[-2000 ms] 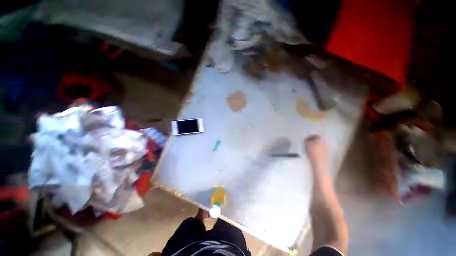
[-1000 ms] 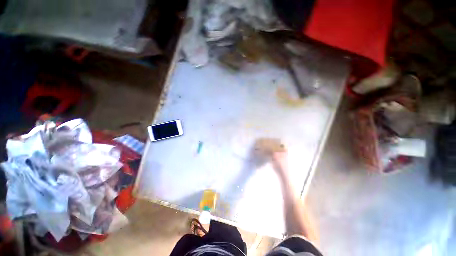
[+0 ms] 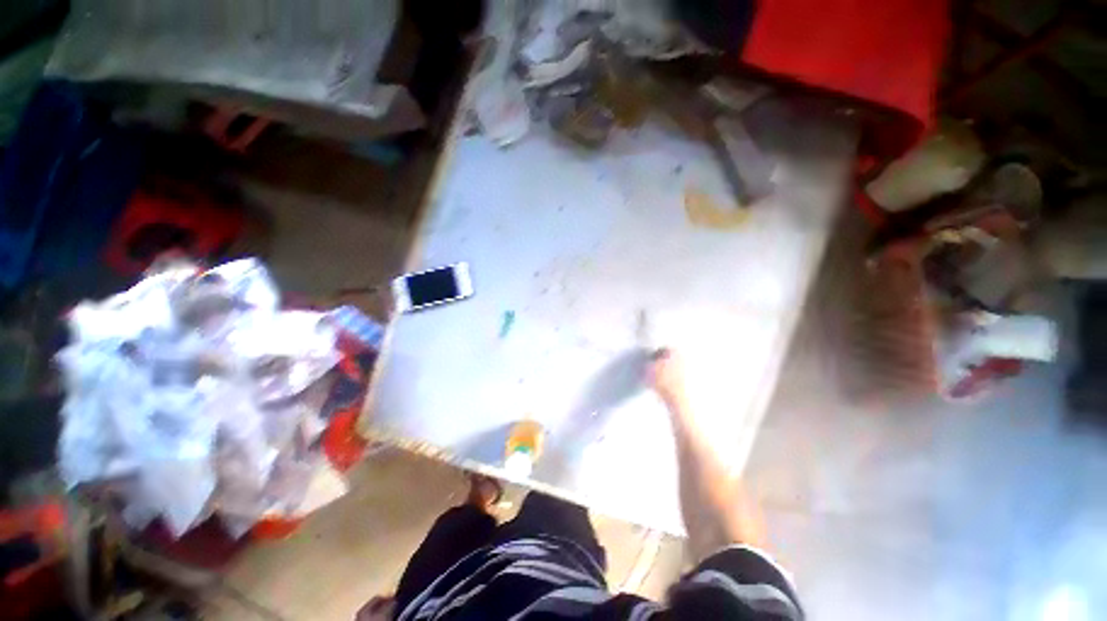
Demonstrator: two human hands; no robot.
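Note:
My right hand is small and blurred, low over the middle of the white table, its arm coming from the bottom right. A thin dark sliver shows just beyond its fingers; I cannot tell whether the hand touches it. A skin-toned patch at the bottom edge, left of my body, may be my left hand, mostly cut off. A smartphone lies at the table's left edge. A small yellow bottle with a pale cap is at the near edge.
A big heap of pale cloth pieces stands left of the table. Grey and white scraps lie at its far end, beside a dark strip. A red surface is behind right. A basket with mixed things is at the right.
My right hand has moved left and slightly nearer the table's middle since the earliest frame. A tan patch seen by it one second ago no longer shows there. The view has shifted.

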